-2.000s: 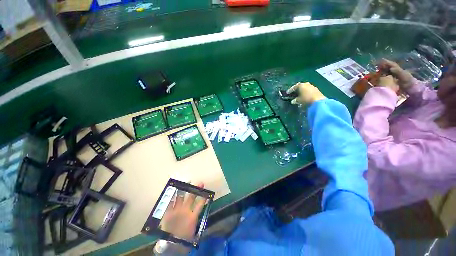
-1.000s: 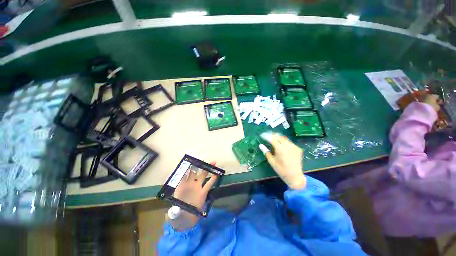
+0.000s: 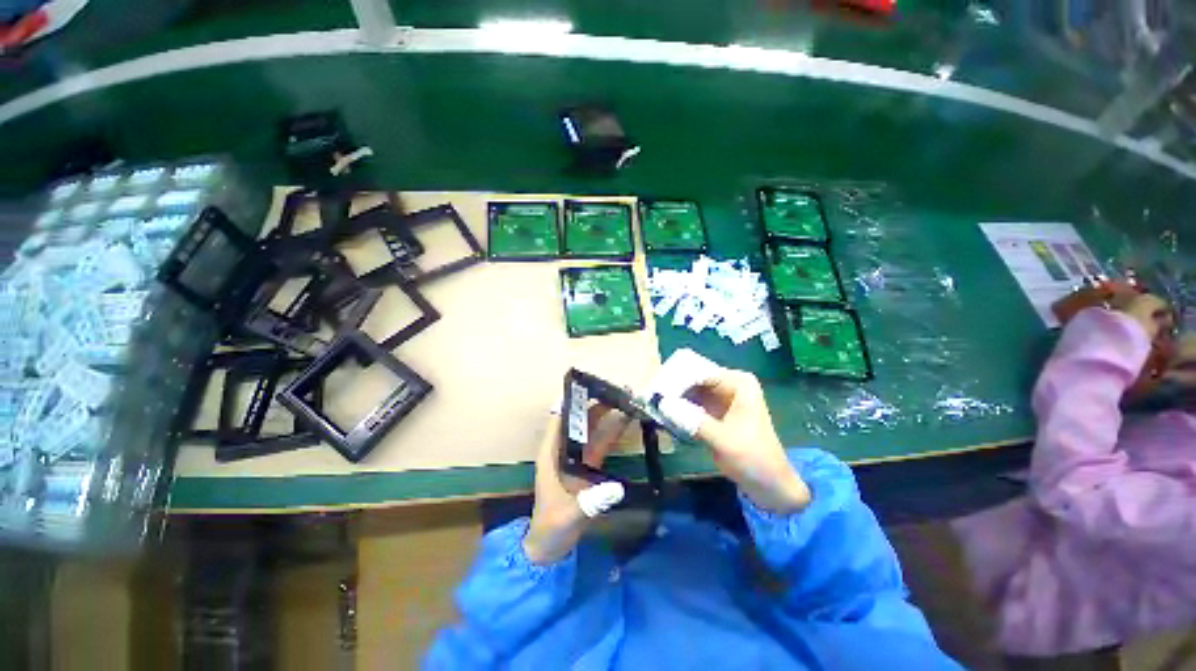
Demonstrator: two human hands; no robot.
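Observation:
My left hand [image 3: 567, 492] holds a black square frame [image 3: 577, 426], tilted up, near the front edge of the bench. My right hand [image 3: 721, 417], with white finger cots, is at the frame's upper right side, its fingers closed on a small dark part at the frame's edge; the fingers hide most of that part. Green circuit boards [image 3: 602, 300] lie in rows behind the hands. A loose heap of white inserts [image 3: 715, 299] lies between the boards. More black frames [image 3: 356, 396] are piled at the left.
A beige sheet [image 3: 485, 380] lies under the frames. A clear tray of white-blue inserts [image 3: 59, 354] stands far left. Black housings [image 3: 597, 136] stand at the back, before a pale rail [image 3: 656, 50]. Clear film [image 3: 905, 321] and a printed sheet [image 3: 1036, 262] lie right, beside a person in pink [image 3: 1089, 485].
The right hand has come from the clear film to the left hand. The frame has been tilted up. The green board held a second ago is no longer distinctly visible.

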